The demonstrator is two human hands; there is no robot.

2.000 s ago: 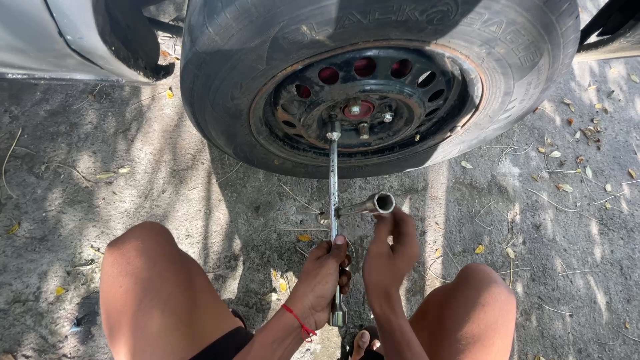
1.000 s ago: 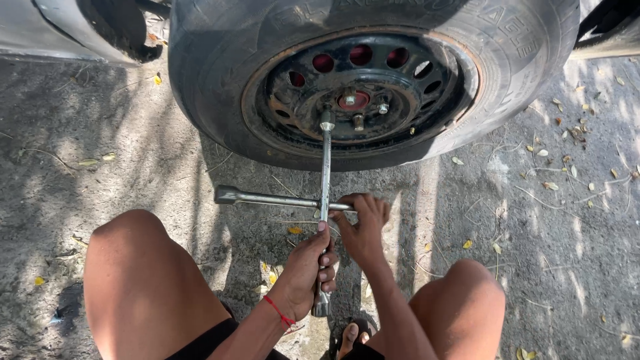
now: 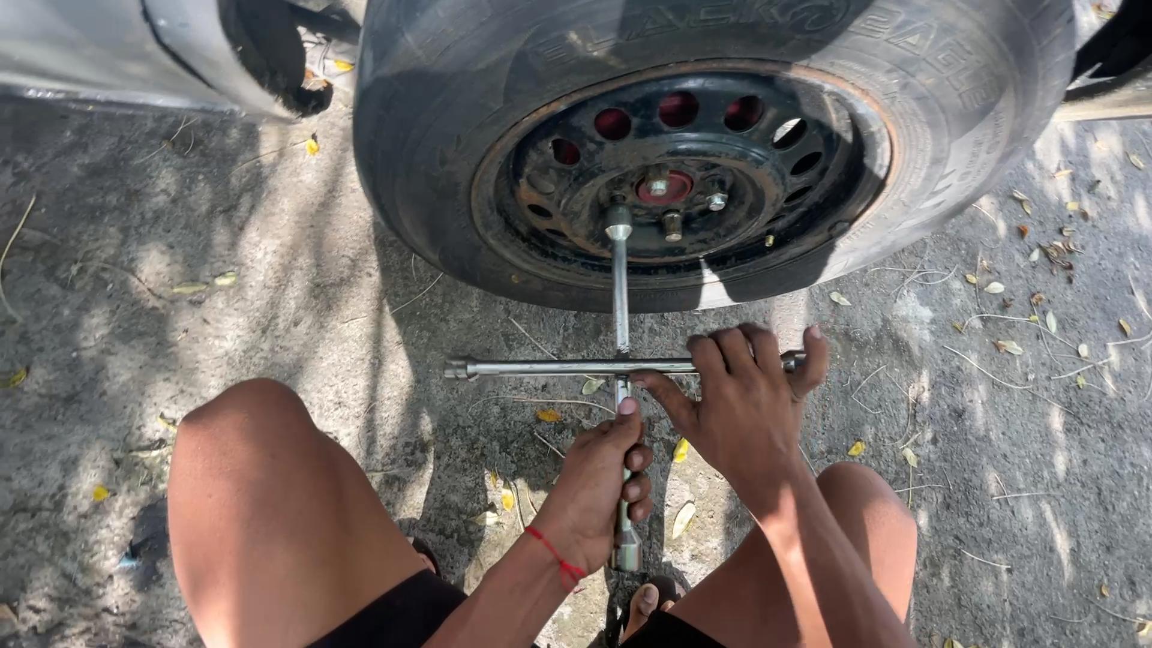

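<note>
A four-way lug wrench has its far socket on a fastener position at the lower left of the black steel wheel's hub. My left hand, with a red string at the wrist, is wrapped around the near arm of the wrench, below the cross. The fingers of my right hand lie over the right cross arm, thumb near the centre. A bare stud or nut and a shiny nut show beside the socket. What is inside the socket is hidden.
The large rubber tire stands upright ahead. Grey vehicle bodywork is at the upper left. Rough ground with dry leaves and twigs surrounds the wheel. My bent knees flank the wrench on both sides.
The wrench's cross arms have turned between the frames. My right hand has moved from beside a cross arm's end to lie over the right arm. My left hand still holds the near arm.
</note>
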